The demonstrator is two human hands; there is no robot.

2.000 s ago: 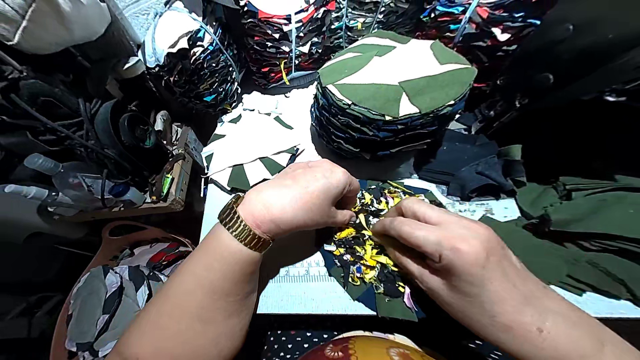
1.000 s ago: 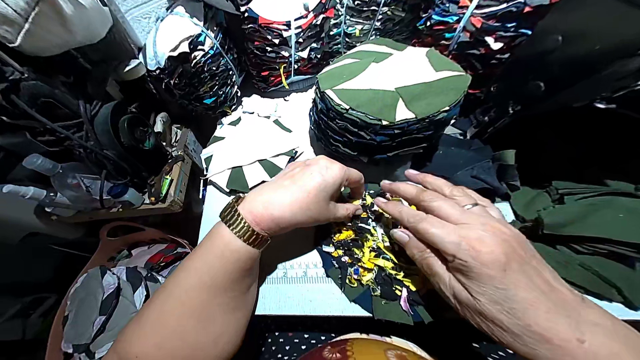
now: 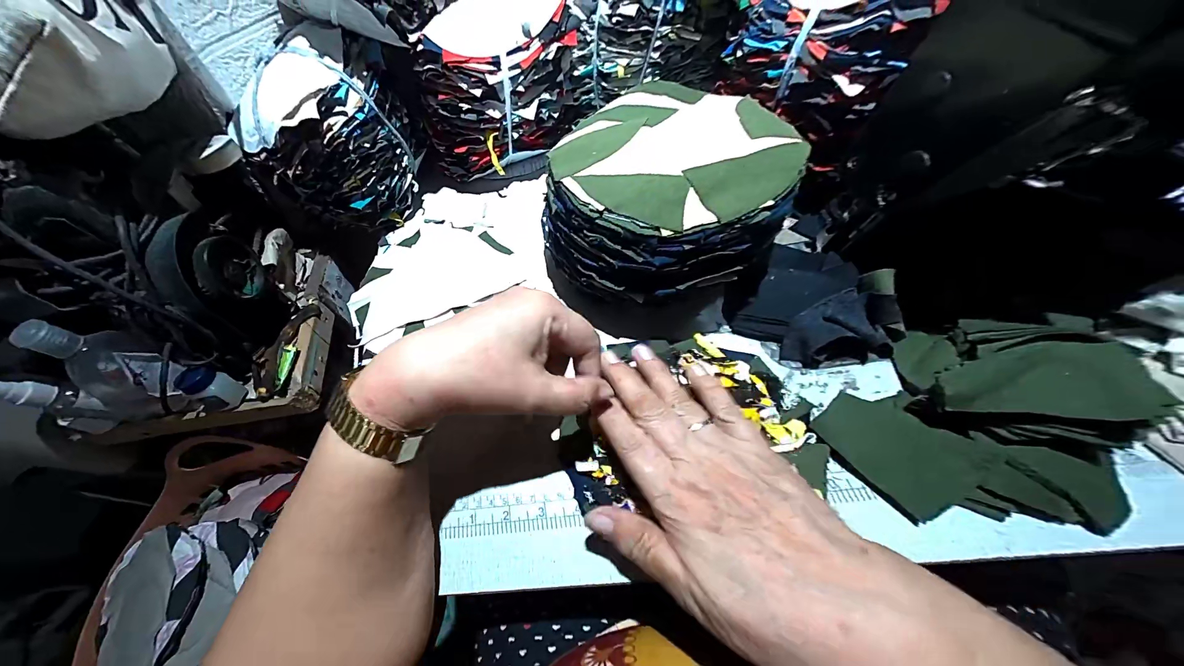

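Note:
My right hand (image 3: 694, 453) lies flat, palm down, over a pile of yellow and black fabric scraps (image 3: 749, 384) on dark cloth pieces. Beside it, at the pile's left edge, my left hand (image 3: 495, 361), with a gold watch on the wrist, has thumb and fingertips close together; whether anything is pinched there cannot be told. Behind both hands stands a round stack of cloth discs (image 3: 680, 157), its top patched green and white. White and green cloth pieces (image 3: 444, 268) lie behind my left hand. Dark green cut pieces (image 3: 1008, 407) spread to the right of my right hand.
A printed ruler scale (image 3: 509, 520) runs along the white table's front. Tied scrap bundles (image 3: 504, 92) line the back. Dark folded cloth (image 3: 805, 301) sits right of the stack. To the left are plastic bottles (image 3: 120, 370), a wooden box (image 3: 310, 342) and a basket of cloth rounds (image 3: 176, 449).
My right hand has gone from fingering the scraps to lying flat over them, covering much of the pile. My left hand stays near the pile's left edge.

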